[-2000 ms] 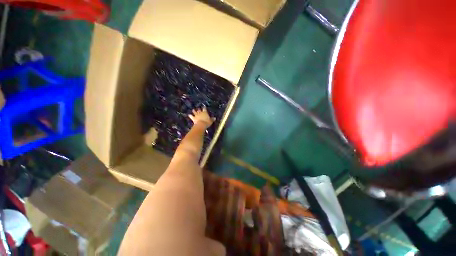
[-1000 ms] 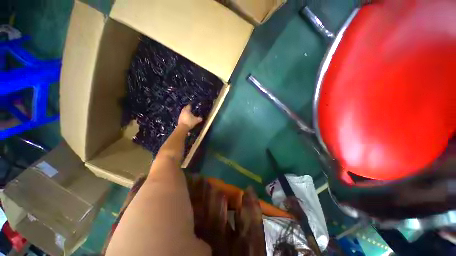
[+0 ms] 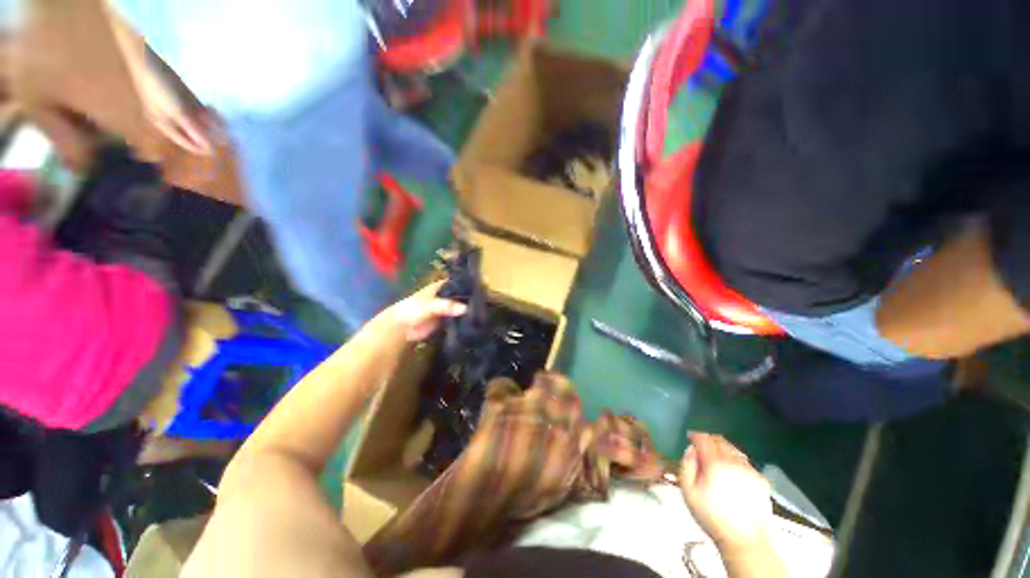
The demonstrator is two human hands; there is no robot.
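My left hand (image 3: 427, 312) is raised over a large open carton (image 3: 373, 465) and is closed on a bunch of black cables (image 3: 465, 296), which hangs down from it. More black cables (image 3: 446, 395) lie inside this carton, partly hidden by the bunch and by brown plaid cloth (image 3: 520, 440). My right hand (image 3: 723, 488) is low at the right, beside the cloth and a white bag (image 3: 616, 525). It is blurred, and whether it holds anything does not show.
A second open carton (image 3: 525, 211) with black items stands behind the first. A person in dark clothing (image 3: 836, 147) sits on a red chair (image 3: 683, 215) at right. A person in blue jeans (image 3: 299, 181) and a pink sleeve (image 3: 73, 305) are at left, near a blue stool (image 3: 209, 390).
My left hand has come up out of the carton with a bunch of cables. The view has lifted, so other people and the second carton show. My right hand has come into view.
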